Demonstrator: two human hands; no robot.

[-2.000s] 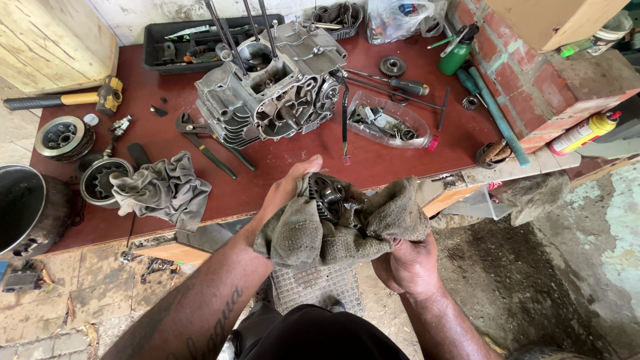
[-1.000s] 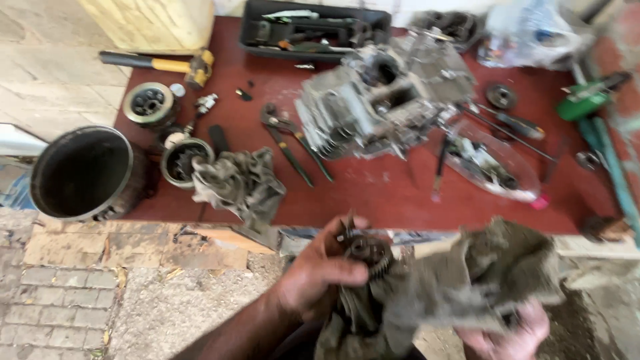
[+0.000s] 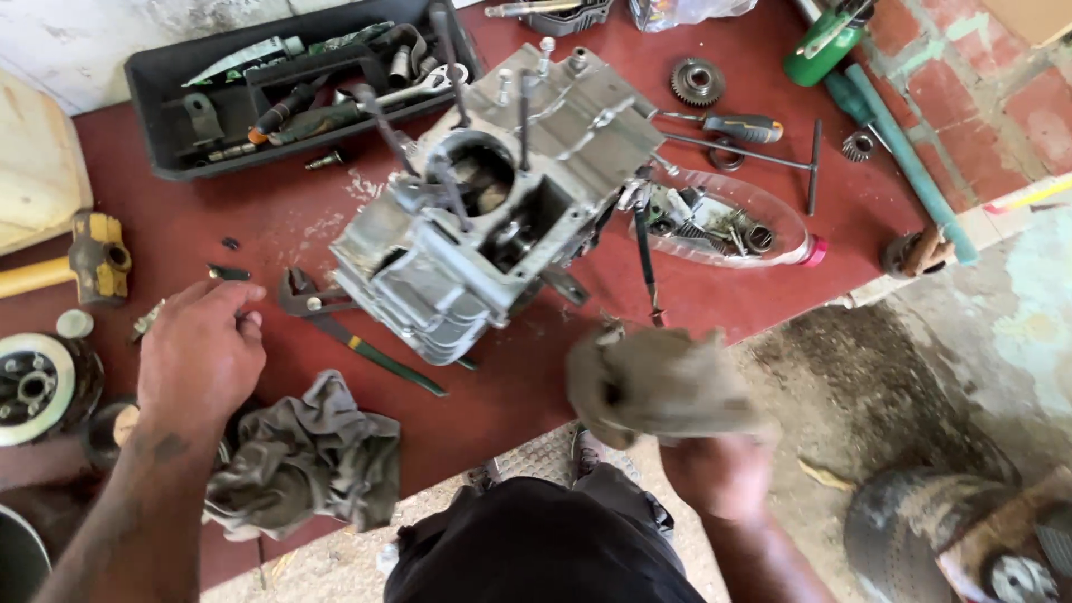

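My left hand (image 3: pixel 201 347) is over the left part of the red table, by a small dark part (image 3: pixel 228 273); its fingers are curled, and whether it holds anything is hidden. My right hand (image 3: pixel 722 473) grips a grey-brown cloth (image 3: pixel 670 381) at the table's front edge. Whether a gear is inside the cloth cannot be seen. An engine crankcase (image 3: pixel 469 226) with upright studs stands mid-table between the hands. Green-handled slip-joint pliers (image 3: pixel 368 352) lie partly under its left side. A crumpled grey rag (image 3: pixel 310 461) rests just right of my left forearm.
A black tool tray (image 3: pixel 159 109) sits behind. At left are a yellow-handled hammer (image 3: pixel 99 258), a round metal part (image 3: pixel 33 389) and a pot (image 3: pixel 21 553). At right are a gear (image 3: pixel 697 81), a screwdriver (image 3: pixel 745 128), a T-handle tool (image 3: pixel 812 167) and a cut plastic bottle (image 3: pixel 766 197) of parts.
My left hand has let go of the toothed gear it held a second ago and moved left over the table. My right hand still holds the cloth, now bunched up. The view has shifted.
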